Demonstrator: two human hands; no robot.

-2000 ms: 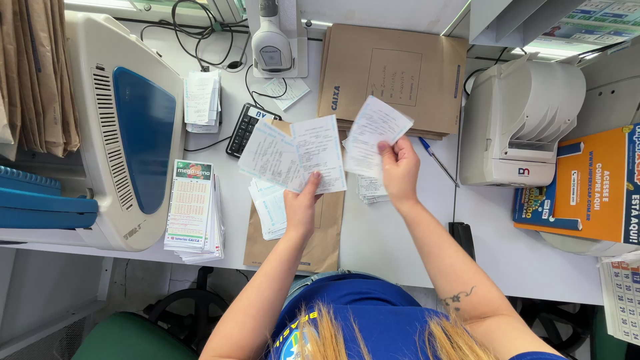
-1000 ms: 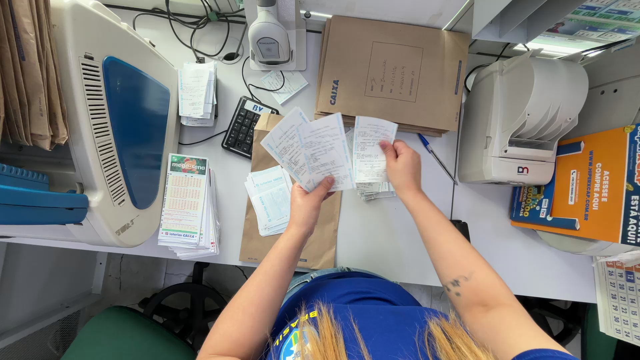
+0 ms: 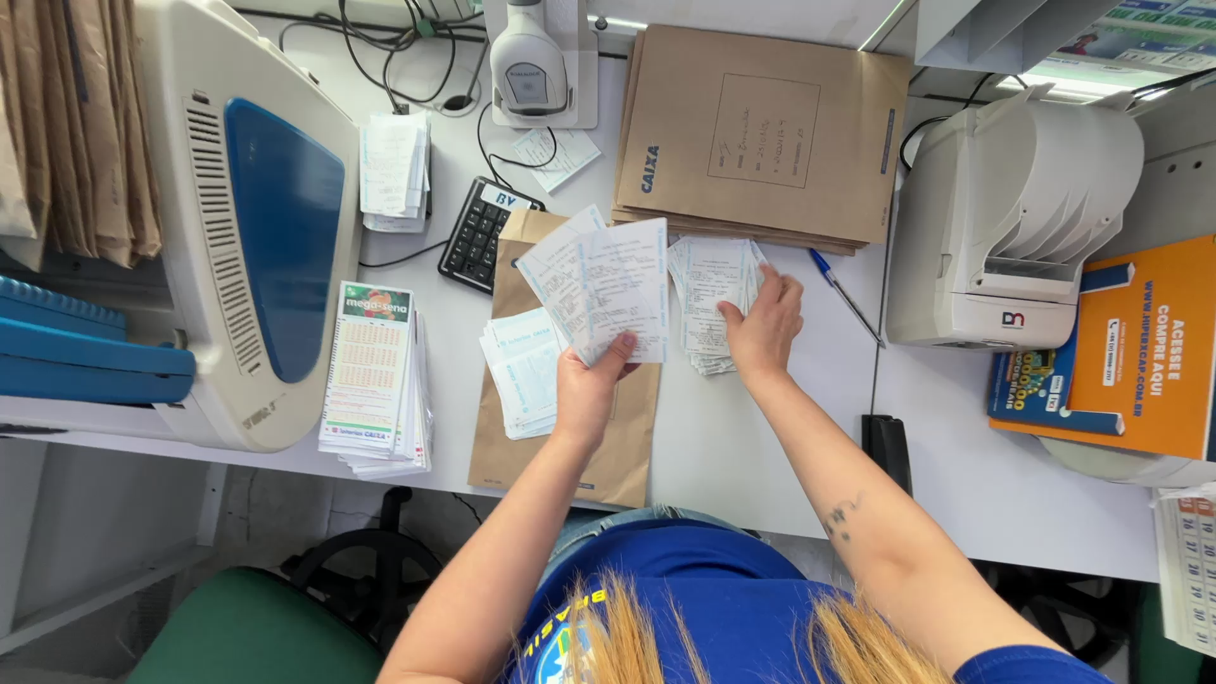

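Note:
Fanned printed paper slips (image 3: 622, 290) are held in my left hand (image 3: 594, 385), thumb on top, above a brown paper envelope (image 3: 608, 456). On that envelope, left of the hand, lies a small stack of white and light-blue slips (image 3: 522, 375). My right hand (image 3: 765, 323) rests at the right edge of a pile of printed slips (image 3: 708, 294), thumb and fingers on it; whether it grips the top slip is hard to tell. Just behind this pile is a stack of large brown envelopes (image 3: 760, 133). A blue pen (image 3: 845, 296) lies right of my right hand.
A numeric keypad (image 3: 480, 233), a stack of lottery forms (image 3: 370, 370) and another slip pile (image 3: 392, 171) lie to the left, beside a large terminal (image 3: 285, 237). A barcode scanner (image 3: 529, 76) stands behind. At the right are a white desktop machine (image 3: 997, 228) and a black stapler-like object (image 3: 885, 454).
My right hand held a slip raised beside the left hand's slips two seconds ago; it has come down onto the right-hand pile. The left hand still holds its fanned slips.

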